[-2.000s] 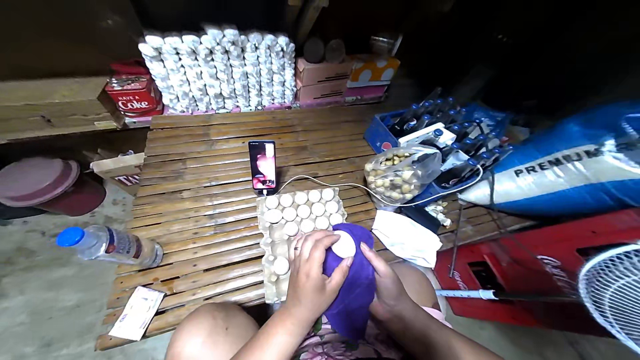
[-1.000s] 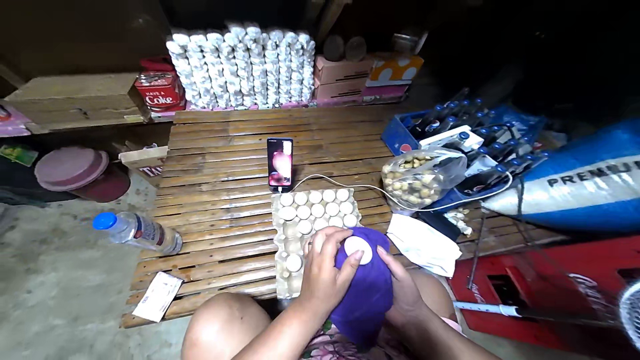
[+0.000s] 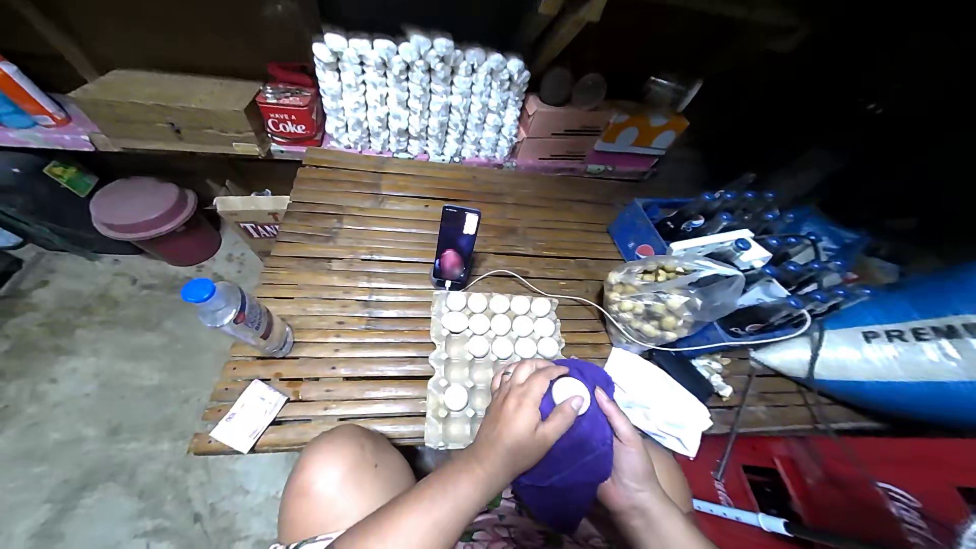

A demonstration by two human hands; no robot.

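My left hand (image 3: 526,408) has its thumb and fingers around a white egg (image 3: 570,392), which lies on a purple cloth (image 3: 572,465). Under and beside the cloth, my right hand (image 3: 629,450) grips it from the right, fingertips near the egg. Just left of my hands, a grey egg tray (image 3: 440,427) rests on the bamboo slat table (image 3: 351,305). White eggs fill most of its far rows, and a single egg (image 3: 455,397) sits apart nearer to me. Behind the tray a smartphone (image 3: 456,248) stands upright with a cable plugged into its lower end.
To the right are a plastic bag of small round produce (image 3: 656,301), a blue crate (image 3: 637,229) of bottles and a white cloth or paper (image 3: 659,404). A plastic bottle (image 3: 244,316) and a paper packet (image 3: 249,415) lie at left. Stacked egg trays (image 3: 419,99) stand at the back.
Both hands stay around the egg and purple cloth. The view has shifted, so the scene sits further right than two seconds ago.
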